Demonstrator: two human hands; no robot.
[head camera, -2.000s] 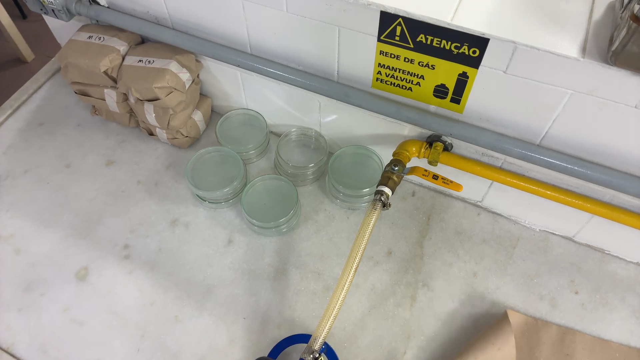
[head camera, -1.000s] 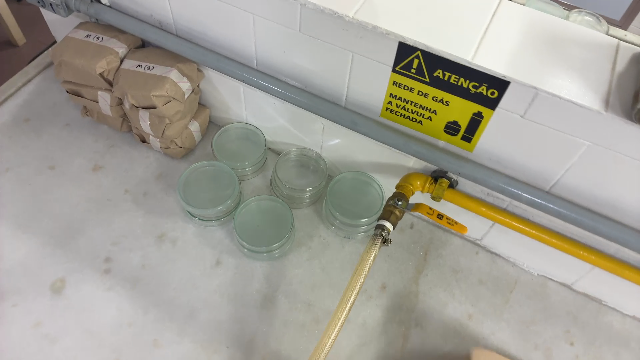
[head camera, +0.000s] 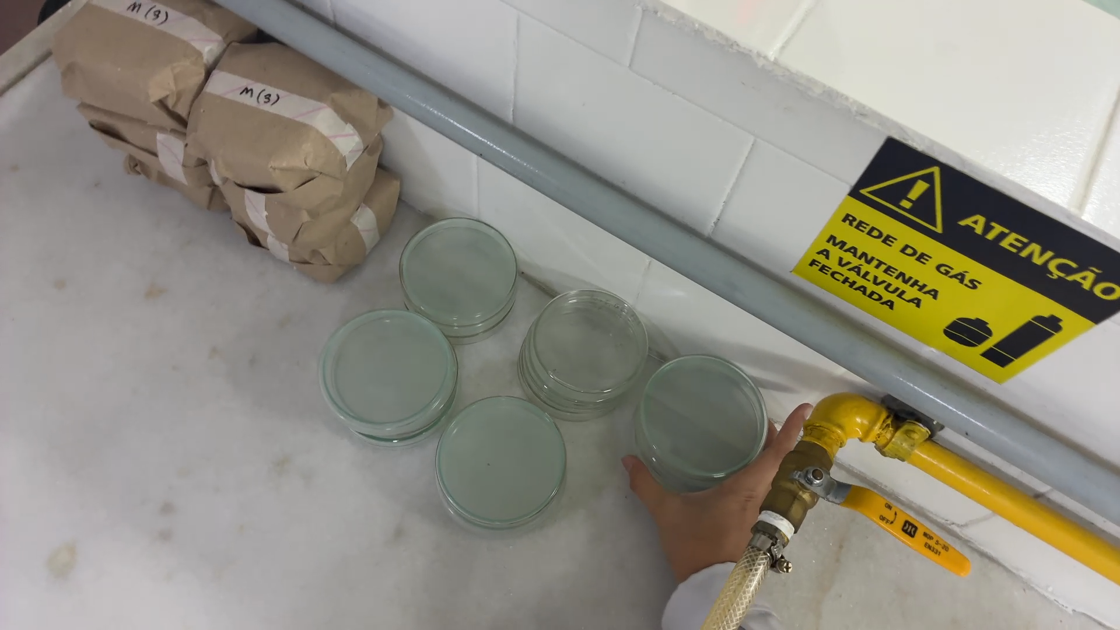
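Observation:
My right hand (head camera: 717, 516) reaches in from the bottom, its thumb and a finger spread on either side of a stack of glass Petri dishes (head camera: 703, 416) by the wall. Both visible fingertips stand slightly off the glass; the other fingers are hidden. Several more Petri dish stacks are close by: a clearer one (head camera: 588, 341), and greenish ones at the front (head camera: 500, 461), left (head camera: 388, 372) and back (head camera: 459, 271). My left hand is out of view.
Brown paper-wrapped bundles (head camera: 280, 131) with marked tape are piled on the marble counter (head camera: 175, 490). A brass gas valve (head camera: 801, 481) with a yellow lever (head camera: 910, 531) and a braided hose (head camera: 739, 591) is right of my hand. A grey pipe (head camera: 612, 188) and a warning sign (head camera: 954, 262) run along the tiled wall.
My right hand has come in from the bottom to the rightmost dish stack. The dish stacks keep their arrangement. The view has moved nearer.

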